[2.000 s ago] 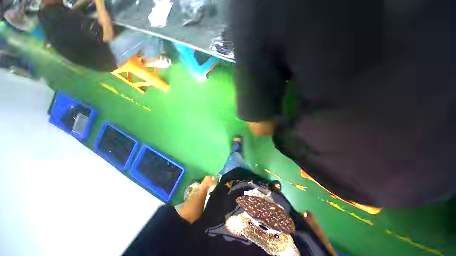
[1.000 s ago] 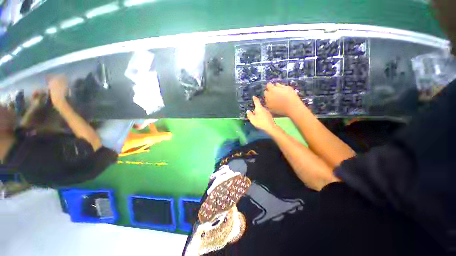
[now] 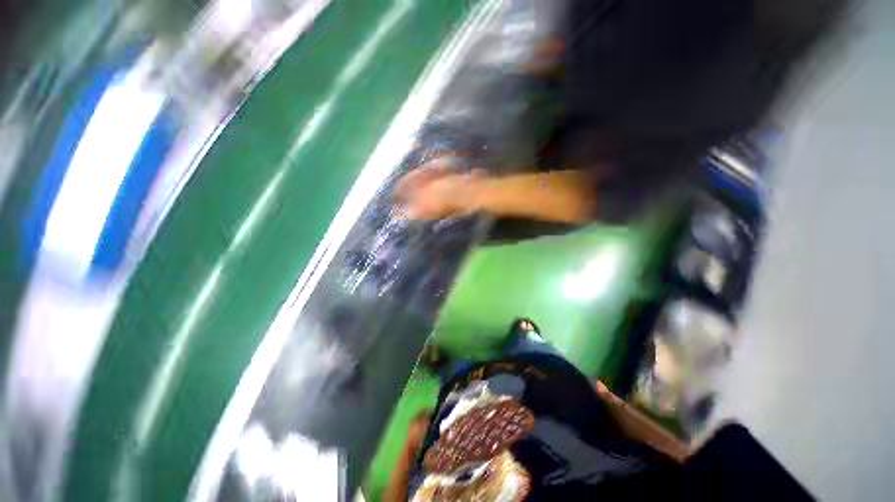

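The frame is strongly blurred. My right arm (image 3: 643, 424) hangs beside my body at the lower right; its hand end is small and unclear. A narrow strip of my left arm (image 3: 408, 456) shows at the lower left of my shirt; its fingers cannot be made out. Nothing can be seen held in either hand. On the dark grey bench (image 3: 378, 387), a glossy area of dark parts (image 3: 378, 260), seemingly in a compartment tray, lies under another person's outstretched hand (image 3: 437, 191).
The green conveyor (image 3: 250, 230) with a pale edge curves along the left. The other person's dark clothing (image 3: 677, 88) fills the upper right. Shiny white material (image 3: 289, 466) lies on the near bench. Blurred containers (image 3: 692, 343) stand by the white wall, beside green floor (image 3: 535, 279).
The view has swung round, so bench and conveyor now run diagonally on the left. The part-filled tray is farther off. My arms show low beside my body.
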